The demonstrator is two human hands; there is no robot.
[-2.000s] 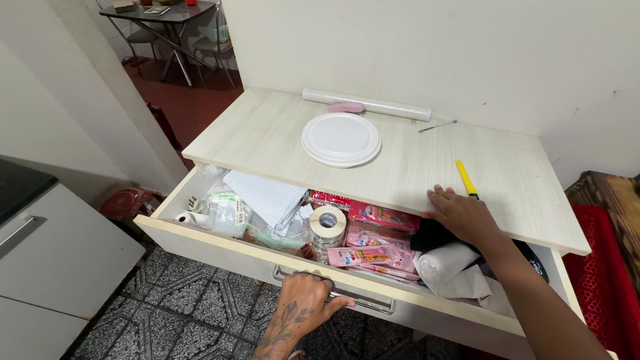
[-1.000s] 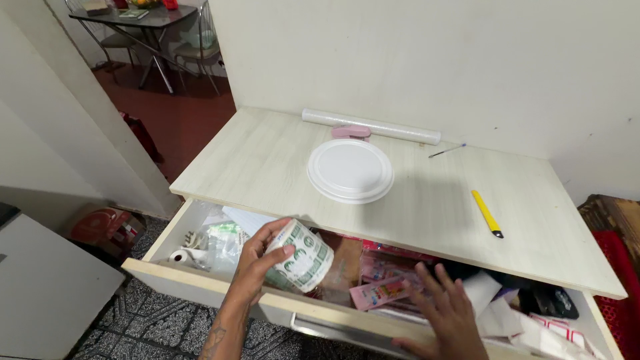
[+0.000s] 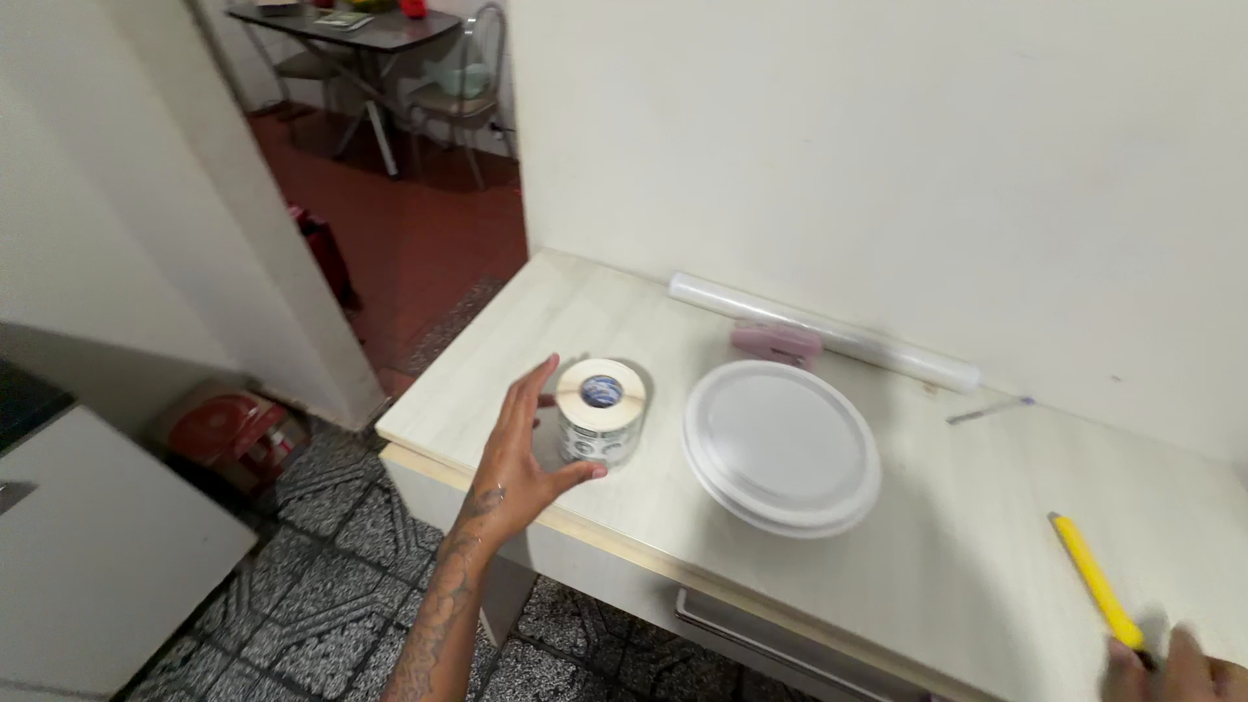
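A roll of printed labels (image 3: 600,414) stands upright on the pale wooden top, left of a stack of round white lids (image 3: 782,444). My left hand (image 3: 522,463) is curved around the roll's left side, fingers apart and thumb in front; it does not look closed on it. At the lower right edge, my right hand (image 3: 1175,668), blurred and partly cut off, is at the lower end of a yellow utility knife (image 3: 1097,580); whether it grips the knife is unclear. Behind the lids lie a pink object (image 3: 777,341), a clear plastic film roll (image 3: 824,330) and a pen (image 3: 990,410).
The drawer front (image 3: 624,575) with its metal handle (image 3: 780,648) is below the top's front edge. A wall rises behind. At the left are a white cabinet (image 3: 117,556) and a red and white object (image 3: 229,434) on the floor. A dark table (image 3: 390,31) and chairs stand farther back.
The label roll, in my left hand over the open drawer a second ago, now stands on the top. The drawer has been pushed in. My right hand has moved to the knife. The view has shifted left.
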